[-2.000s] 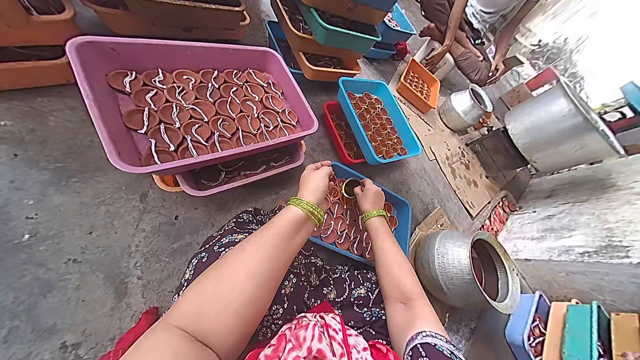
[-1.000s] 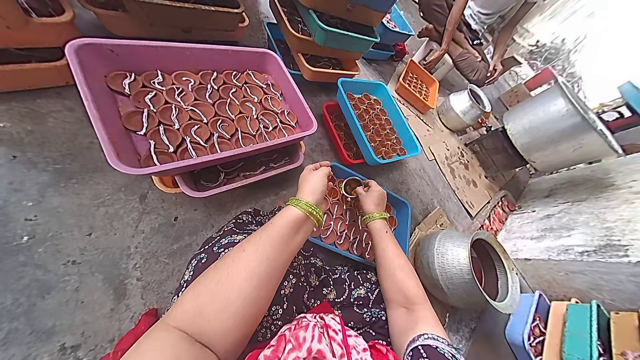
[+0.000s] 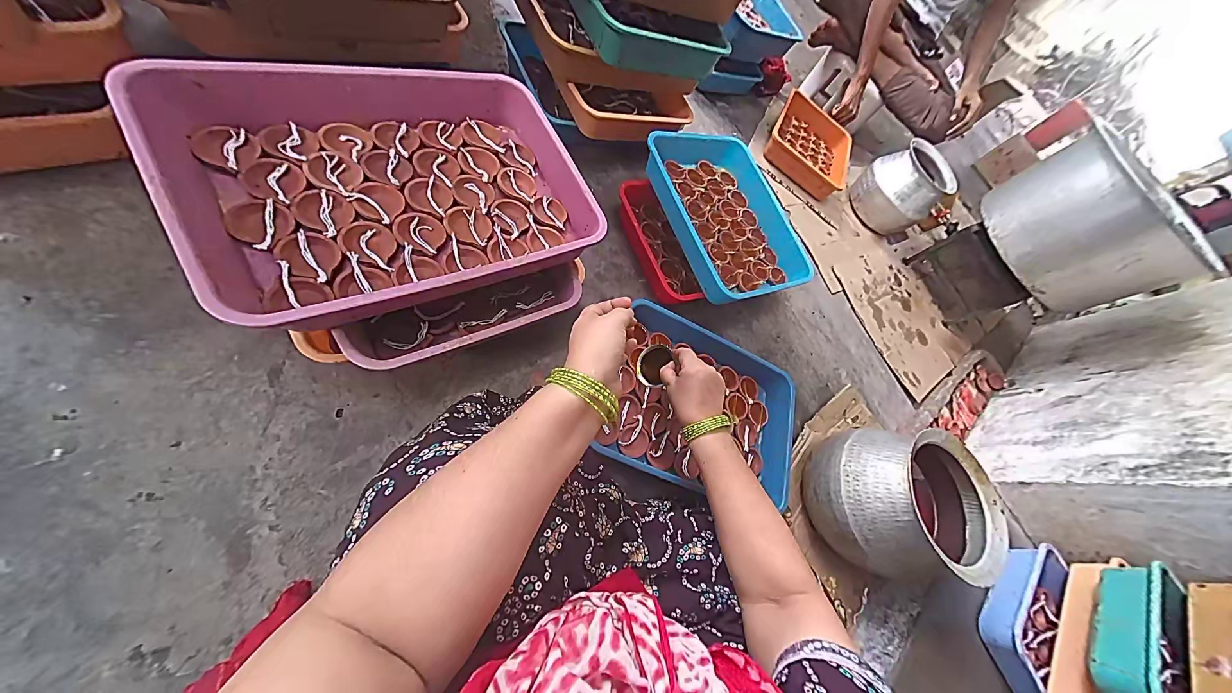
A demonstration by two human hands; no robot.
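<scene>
Small clay lamps (image 3: 633, 438), several with white wicks, fill a blue plastic tray (image 3: 782, 423) on the floor before me. Over it my right hand (image 3: 695, 385) grips a small round metal cup (image 3: 655, 366) with dark liquid inside. My left hand (image 3: 602, 339) is at the tray's upper left, beside the cup; its fingers are bent, and whether they hold anything is hidden. Left of my hands, a large pink tray (image 3: 385, 310) holds rows of clay lamps with white wicks and rests on another pink tray (image 3: 462, 342).
Beyond my tray, a light-blue tray (image 3: 799, 269) of lamps overlaps a red one (image 3: 630, 207). A metal pot (image 3: 857, 505) lies tilted at right, near stacked trays (image 3: 1121, 626). Farther off are an orange tray (image 3: 837, 144), a large metal vessel (image 3: 1088, 221) and a seated person (image 3: 910, 87).
</scene>
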